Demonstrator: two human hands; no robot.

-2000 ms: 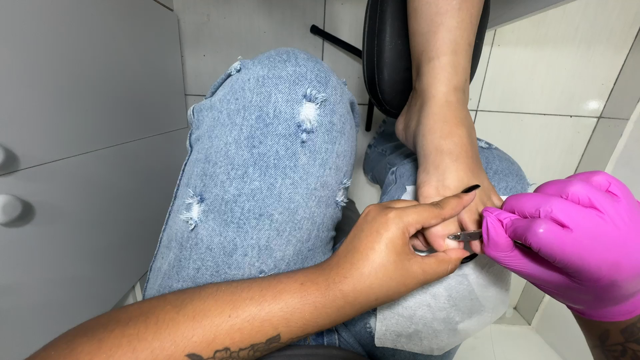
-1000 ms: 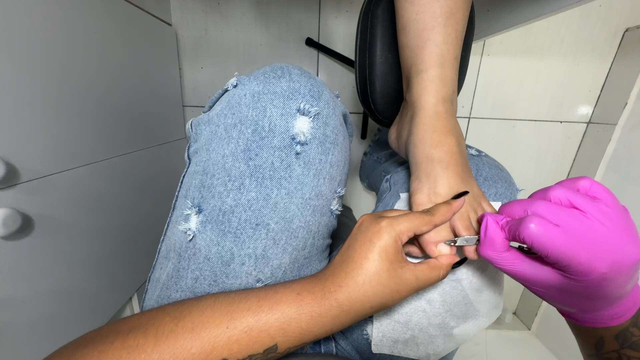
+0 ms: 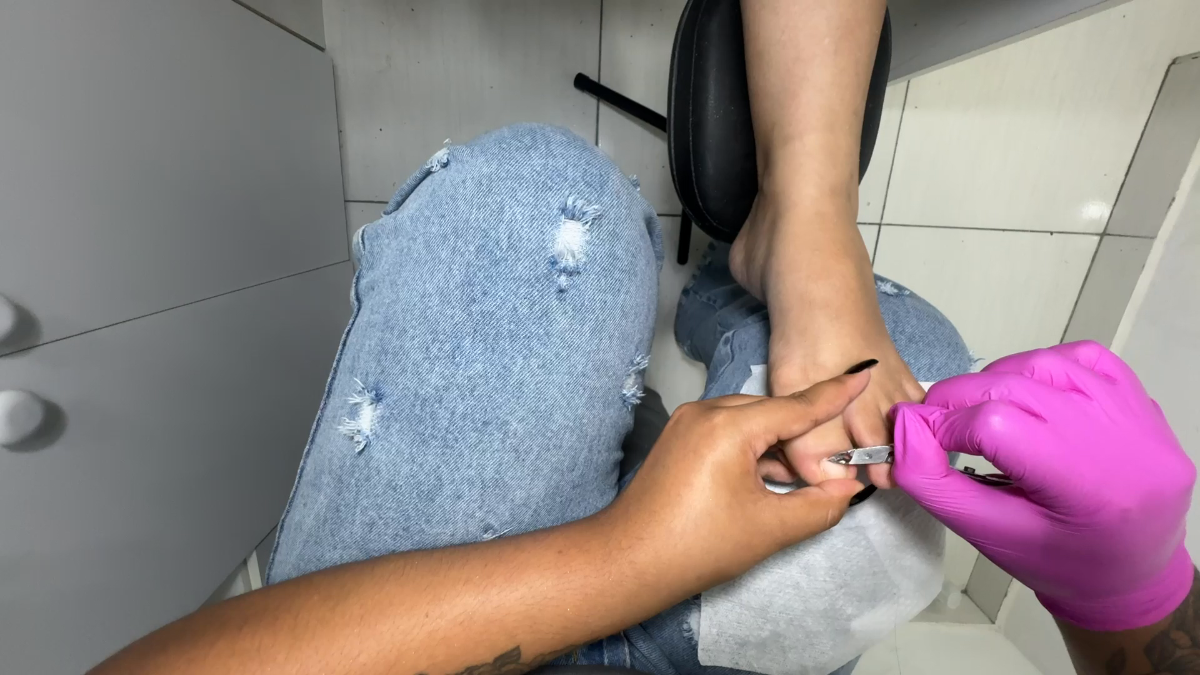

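My bare left hand [image 3: 741, 473], with long black nails, grips the big toe of another person's bare foot [image 3: 816, 319] between thumb and fingers. My right hand [image 3: 1050, 469], in a pink glove, is closed around metal cuticle nippers [image 3: 864, 455]. Their tip points left and lies at the edge of the big toenail [image 3: 836, 467]; whether the jaws are apart cannot be told. Under the foot, a white disposable cloth [image 3: 825, 591] covers part of my right thigh. Most of the nipper handles are hidden by the glove.
My left knee in ripped blue jeans [image 3: 497, 347] fills the middle. A black padded rest [image 3: 710, 122] stands under the person's lower leg. Grey drawers [image 3: 169, 169] with round white knobs [image 3: 17, 417] are at the left. Pale floor tiles [image 3: 994, 141] show behind, and a pale wall edge is at the right.
The nippers stay at the big toe, with only small shifts of my right hand. My left hand keeps its hold on the toe.
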